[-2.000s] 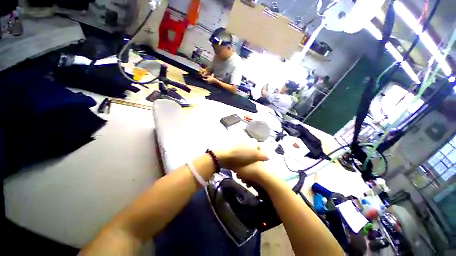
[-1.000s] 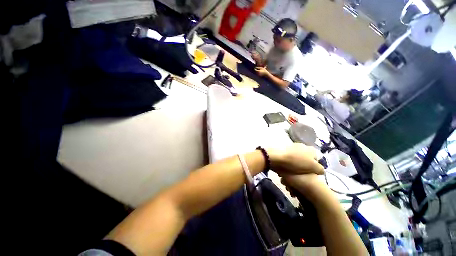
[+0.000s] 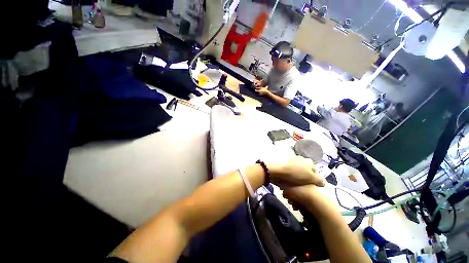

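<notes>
My right hand (image 3: pixel 303 193) is closed around the handle of the dark steam iron (image 3: pixel 283 221). My left hand (image 3: pixel 293 170), below a beaded bracelet and a pale band, lies on top of my right hand; its fingertips are not clear. The iron's silver soleplate edge rests on navy cloth (image 3: pixel 221 233) over the near part of the board, and a small red light shows at its heel. My left forearm crosses the narrow padded board (image 3: pixel 223 144) and hides part of the cloth.
Dark navy pieces (image 3: pixel 118 113) are heaped at left near a ruler (image 3: pixel 190 105). Right of the board are a small block (image 3: pixel 278 135), a round grey disc (image 3: pixel 308 149) and black cloth (image 3: pixel 367 172). A hose (image 3: pixel 385 202) runs at right. A person (image 3: pixel 280 77) works opposite.
The view first swung left, then tilted slightly, so the scene shifted in the picture. Both hands have stayed together on the iron, which remains on the navy cloth.
</notes>
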